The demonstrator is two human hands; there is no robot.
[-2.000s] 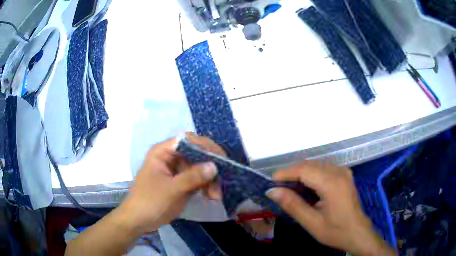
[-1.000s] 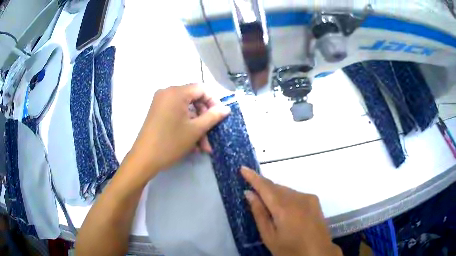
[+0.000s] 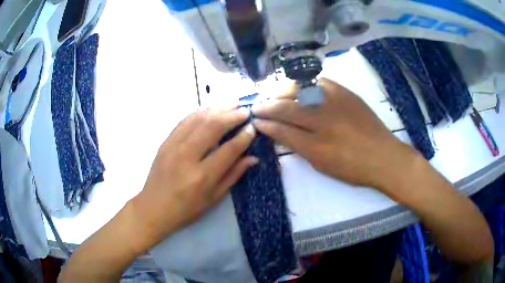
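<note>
A speckled dark blue denim strip (image 3: 264, 204) lies along the edge of a pale pocket bag (image 3: 202, 249), running from the needle area to the table's front edge. My left hand (image 3: 194, 160) lies on the strip's upper left side, fingertips pressing it near the presser foot. My right hand (image 3: 332, 132) meets it from the right, fingertips on the strip's top end. The white sewing machine (image 3: 365, 33) with blue stripe stands over them. The needle is hidden by glare and fingers.
Stacked pocket bags with denim edges (image 3: 63, 121) lie at left, a smartphone (image 3: 73, 17) above them. Loose denim strips (image 3: 407, 94) lie under the machine arm, with thin pens (image 3: 485, 132) beside them. A measuring tape (image 3: 349, 229) follows the front edge. A blue crate (image 3: 414, 251) is below.
The strip, first apart from the piece in my hands, now lies with its top at the presser foot. My right hand has moved up from mid-strip to join my left hand's fingertips there.
</note>
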